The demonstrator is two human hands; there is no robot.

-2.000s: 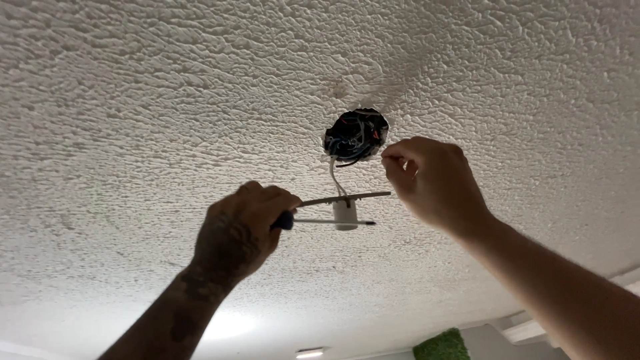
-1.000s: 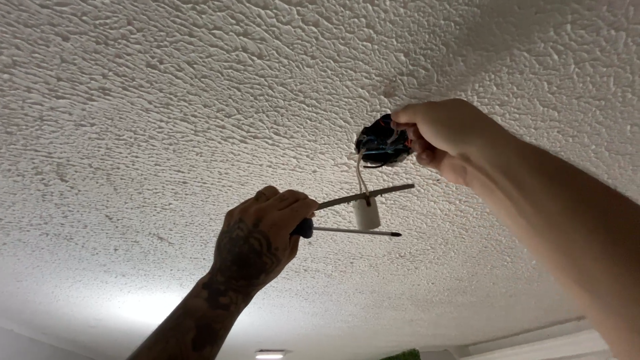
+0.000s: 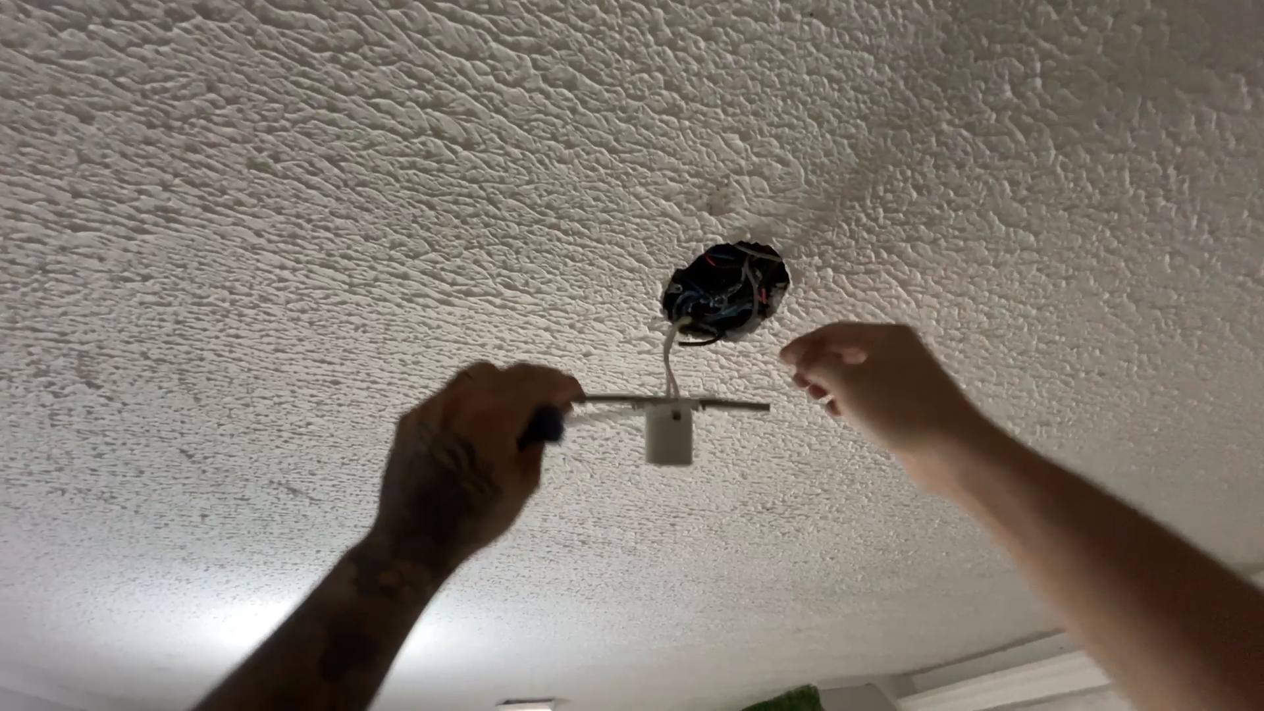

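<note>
A ceiling electrical box (image 3: pixel 729 289) with several wires inside sits in a rough round cutout. From it, white wires (image 3: pixel 670 360) run down to a white cylindrical lamp socket (image 3: pixel 669 434) on a thin metal mounting strap (image 3: pixel 736 404). My left hand (image 3: pixel 464 454) holds the strap's left end and a screwdriver with a dark handle (image 3: pixel 542 427); the blurred shaft points right, toward the socket. My right hand (image 3: pixel 869 385) is just right of and below the box, thumb and fingertips pinched together. Whether something small is between them cannot be told.
The textured ceiling (image 3: pixel 296 247) surrounds the box. A small light fixture (image 3: pixel 527 704) and a patch of green foliage (image 3: pixel 790 699) show at the bottom edge. A white trim or beam (image 3: pixel 1017 681) runs along the lower right.
My right hand was at the box's edge a second ago and has moved down and away from it. My left hand still holds the strap and screwdriver.
</note>
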